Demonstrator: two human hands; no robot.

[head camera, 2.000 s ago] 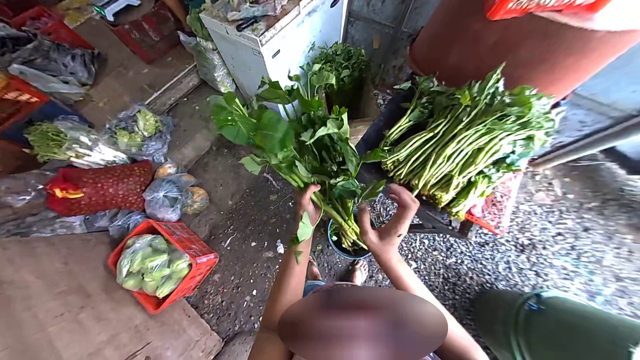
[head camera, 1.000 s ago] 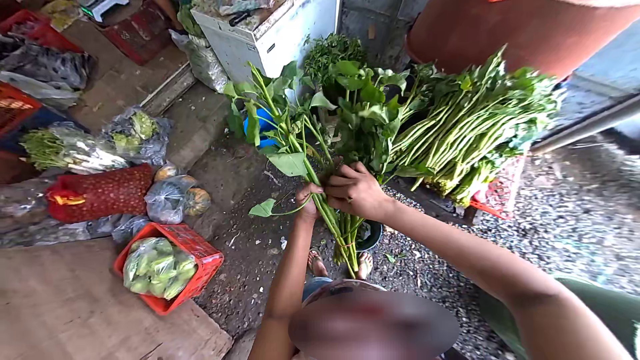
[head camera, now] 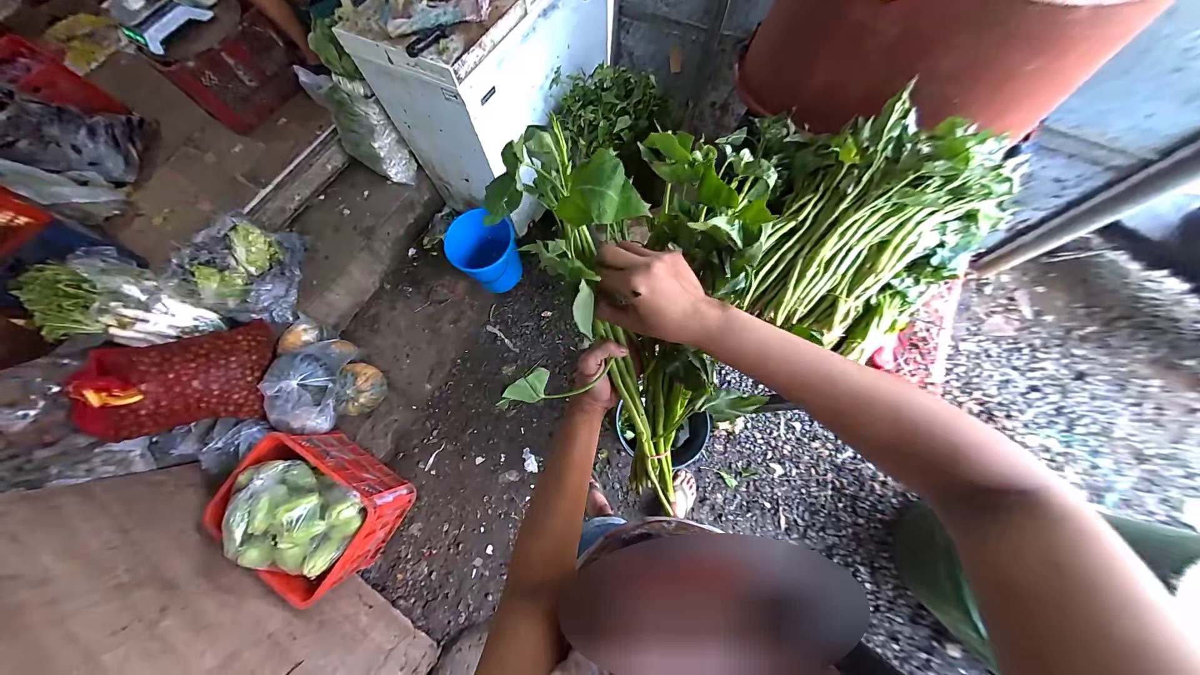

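My left hand (head camera: 600,373) is closed around the lower stems of some leafy green stalks (head camera: 630,394). Just above it my right hand (head camera: 652,291) grips the same stalks below their broad leaves; its fingertips are partly hidden. A second leafy bunch (head camera: 667,412), with a thin tie low on its stems, stands right beside these stalks, over a dark round container (head camera: 696,441). To the right lies a large heap of long-stemmed greens (head camera: 834,234). More small-leaved greens (head camera: 614,112) are behind my hands.
A blue plastic bucket (head camera: 485,251) stands left of the stalks, near a white cabinet (head camera: 487,103). At left are a red crate (head camera: 370,525) with bagged green vegetables, a red mesh sack (head camera: 178,380) and bagged squashes (head camera: 361,387). A big reddish-brown barrel (head camera: 919,61) stands behind the heap.
My right hand, apart with spread fingers two seconds ago, has moved up onto the stalks. The stalks have shifted away from the blue bucket, leaving more of it in sight.
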